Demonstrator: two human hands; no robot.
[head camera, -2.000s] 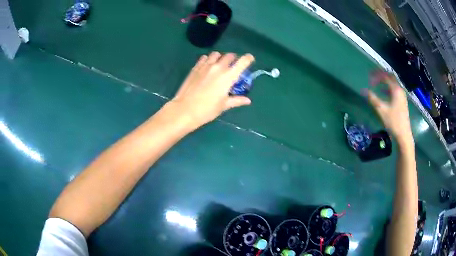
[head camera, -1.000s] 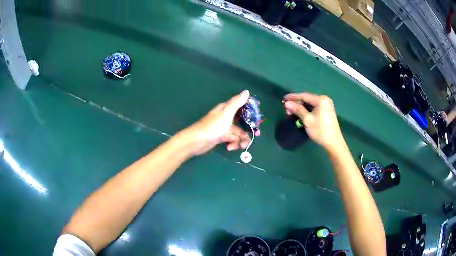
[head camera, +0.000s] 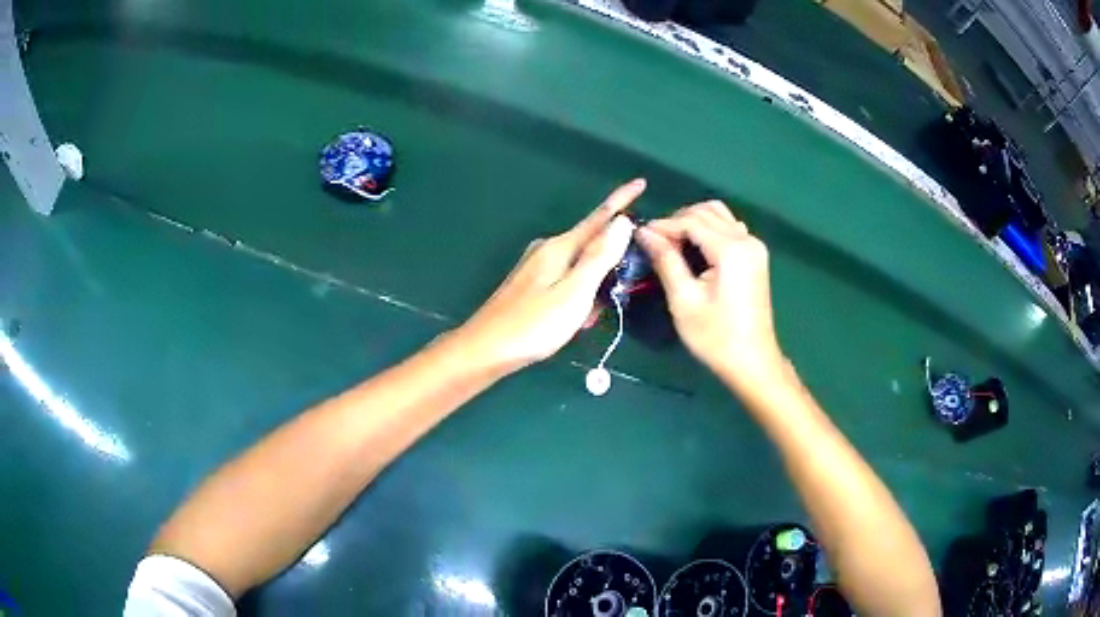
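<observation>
My left hand (head camera: 549, 289) holds a round circuit board (head camera: 631, 268) edge-on near the centre. A white lead hangs from the board and ends in a white round tip (head camera: 597, 381). My right hand (head camera: 714, 283) has its fingertips pinched at the board's upper edge, touching or very near my left fingertips. What they pinch is too small to tell. A black housing (head camera: 653, 316) lies behind and below my right fingers, mostly hidden. A bit of red wire shows between board and housing.
Another blue board (head camera: 357, 164) lies at upper left. A joined board (head camera: 952, 398) and black housing (head camera: 987, 410) lie at right. Several black housings (head camera: 602, 588) stand mouth up at the bottom edge. A pale metal rail (head camera: 772, 84) runs along the far side; a grey bracket (head camera: 27, 133) stands at left.
My right hand has moved left from over the housing to the board, and the hands now meet. The loose board at upper left and the joined unit have shifted right in the picture.
</observation>
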